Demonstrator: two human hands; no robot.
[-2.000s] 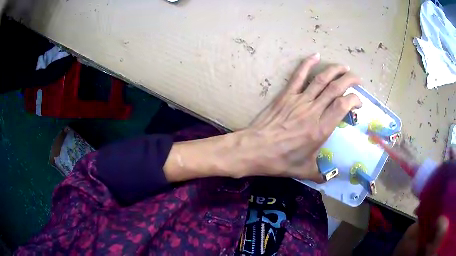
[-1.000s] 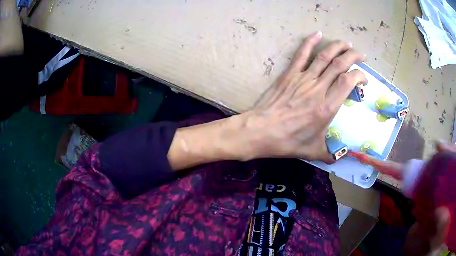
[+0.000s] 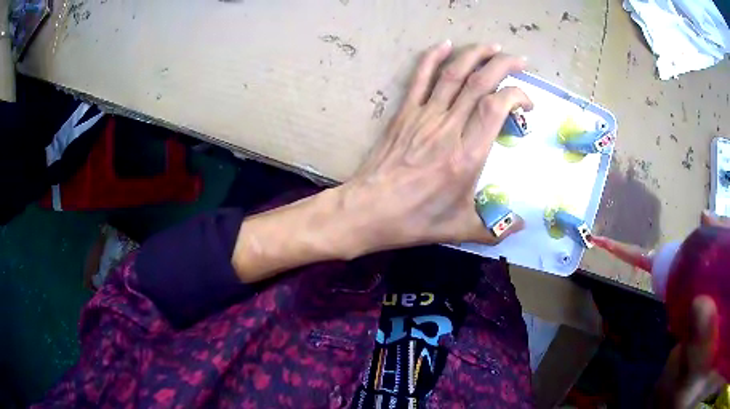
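A white four-post plate (image 3: 532, 180) lies at the table's front edge, its four blue-grey posts up, with yellow residue around their bases. My left hand (image 3: 432, 160) grips the plate's left side, fingers spread over its rim and thumb beside the near-left post (image 3: 496, 217). My right hand (image 3: 698, 351), partly cut off at the lower right, holds a red squeeze bottle (image 3: 704, 275). The bottle's red nozzle (image 3: 620, 252) points left, its tip at the silvery tip piece (image 3: 586, 235) of the near-right post. Whether liquid comes out cannot be told.
A white cloth (image 3: 680, 36) lies at the top right of the stained tan worktable (image 3: 240, 72). Part of another white plate (image 3: 720, 176) shows at the right edge. A red stool (image 3: 120, 172) and a cardboard box (image 3: 564, 355) are below the table edge.
The nozzle tip has moved from the near-left post to the near-right post. The plate and my left hand appear further left in the view. My left hand still grips the plate.
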